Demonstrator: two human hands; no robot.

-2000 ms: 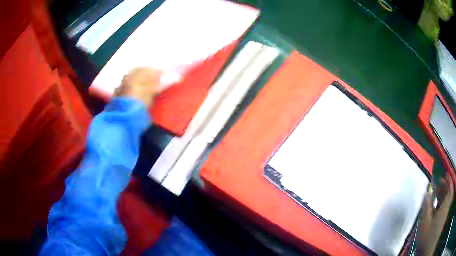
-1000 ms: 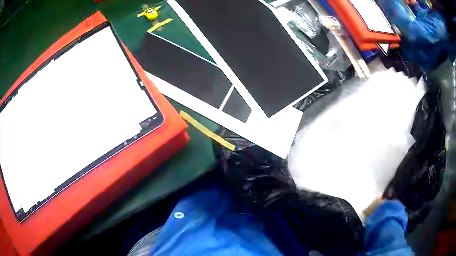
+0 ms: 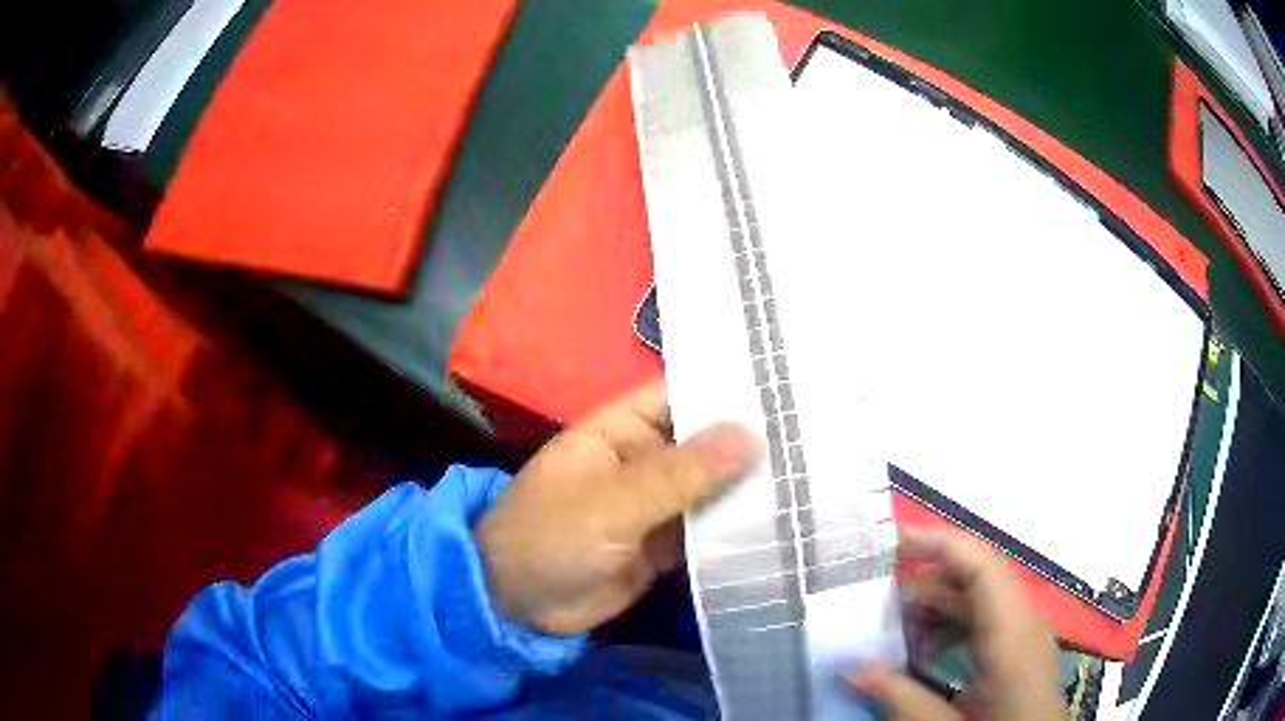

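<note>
My left hand (image 3: 606, 500), in a blue sleeve, grips a long pale grey-white small-sticker sheet (image 3: 761, 324) with rows of dark dashes, its thumb on top. The sheet is held up over the left side of the backlight panel (image 3: 1001, 310), partly hiding it. My right hand (image 3: 972, 620) is slightly blurred at the sheet's lower right edge, thumb and fingers apart around it; whether it grips the sheet I cannot tell. The white, black-bordered panel lies on a red foam pad (image 3: 564, 282).
A bare red foam pad (image 3: 338, 141) lies at the upper left, beside a white strip (image 3: 169, 85). Another panel (image 3: 1240, 176) on red foam is at the right edge. Black adhesive tape sheets (image 3: 1226, 563) lie at the lower right. Red material (image 3: 127, 423) fills the left side.
The view has swung back left from the black sheets and white waste. The sticker sheet is now up in my left hand; the white sheet earlier on the left foam is gone.
</note>
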